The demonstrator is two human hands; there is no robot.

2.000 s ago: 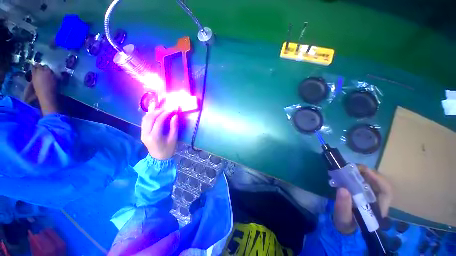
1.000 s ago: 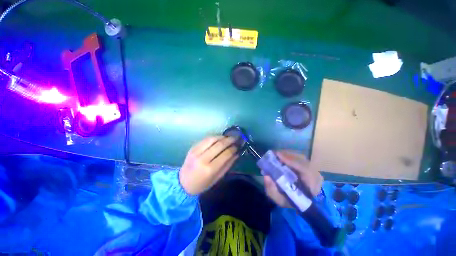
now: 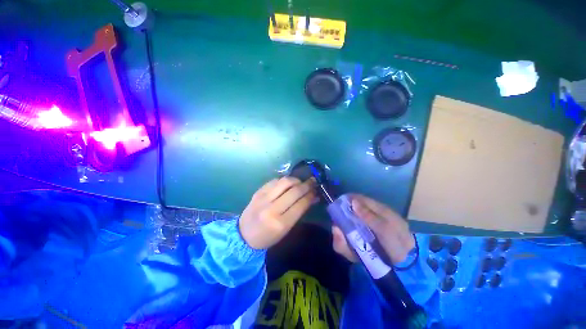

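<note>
My right hand point(image 3: 379, 234) is closed around the glue dispensing syringe point(image 3: 360, 236), which points up and to the left. Its blue tip is over a round black part point(image 3: 308, 170) near the bench's front edge. My left hand point(image 3: 276, 211) holds this part at its near side; the fingers hide some of it. Three more round black parts lie on clear film beyond my hands: one at the upper middle point(image 3: 325, 88), one right of it point(image 3: 388, 98) and one below that point(image 3: 394, 146).
A tan cardboard sheet point(image 3: 486, 168) lies at the right, with white tissue point(image 3: 517, 78) above it. A yellow pin holder point(image 3: 307, 31) stands at the back. At the left are the glowing lamp point(image 3: 48, 117), an orange-red frame point(image 3: 115, 77) and a dark cable point(image 3: 154, 115).
My left hand has left the lamp and now holds a round black part near the front edge. The syringe has moved with my right hand to this part. The view has shifted right.
</note>
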